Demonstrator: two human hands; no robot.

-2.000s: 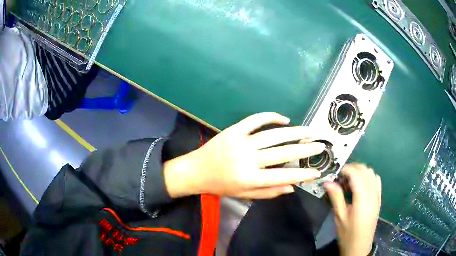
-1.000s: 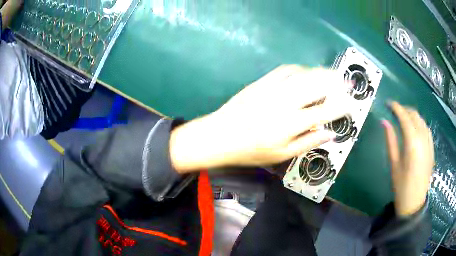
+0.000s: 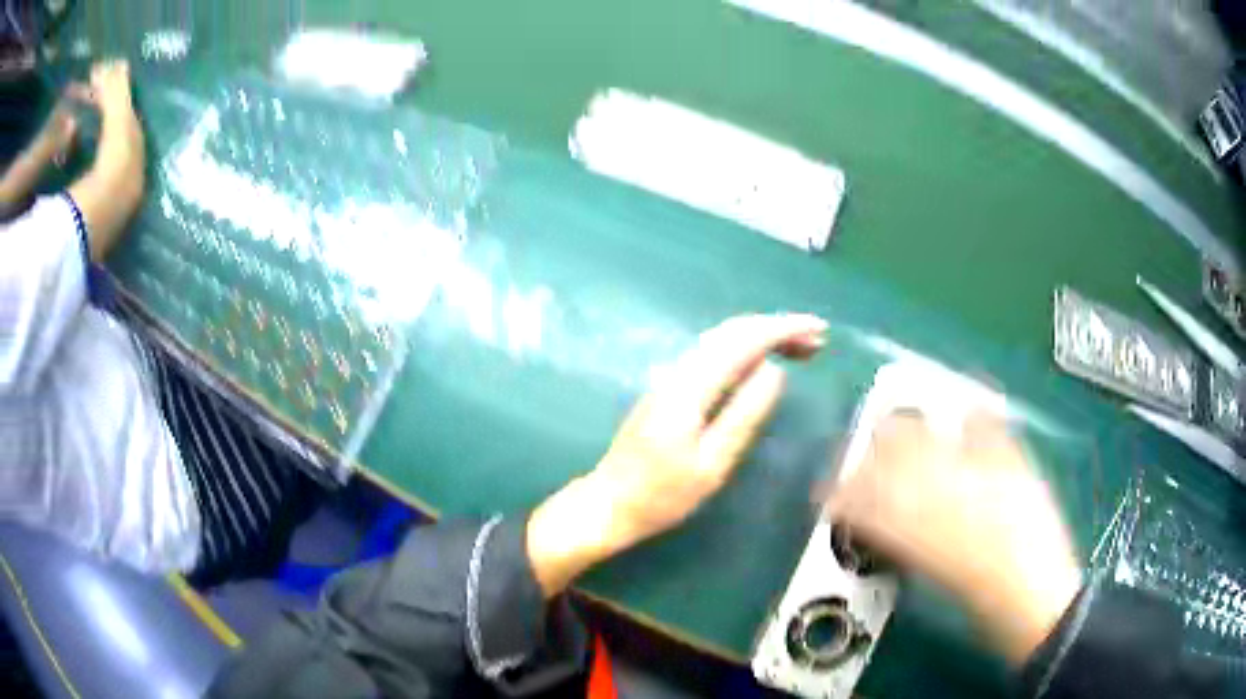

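Observation:
A silver three-hole fixture (image 3: 786,639) lies on the green mat near the bench edge, slanting up to the right. Its lowest dark round opening shows; the upper part is mostly covered by my right hand. My right hand (image 3: 957,512) is blurred, over the fixture's middle and upper part; whether it grips anything cannot be told. My left hand (image 3: 690,437) is left of the fixture, above the mat, with thumb and fingers apart and nothing seen in it.
A clear tray (image 3: 369,396) with round pockets is at left beside a seated neighbour, whose hand (image 3: 120,144) shows. Pale fixtures (image 3: 711,167) lie on the belt beyond. A ringed fixture (image 3: 1120,352) and pointed guides (image 3: 1186,325) are at right, above another clear tray (image 3: 1182,560).
The view has swung up and left, showing more of the belt. My left hand has drawn back from the fixture. My right hand has moved from beside the fixture to over it.

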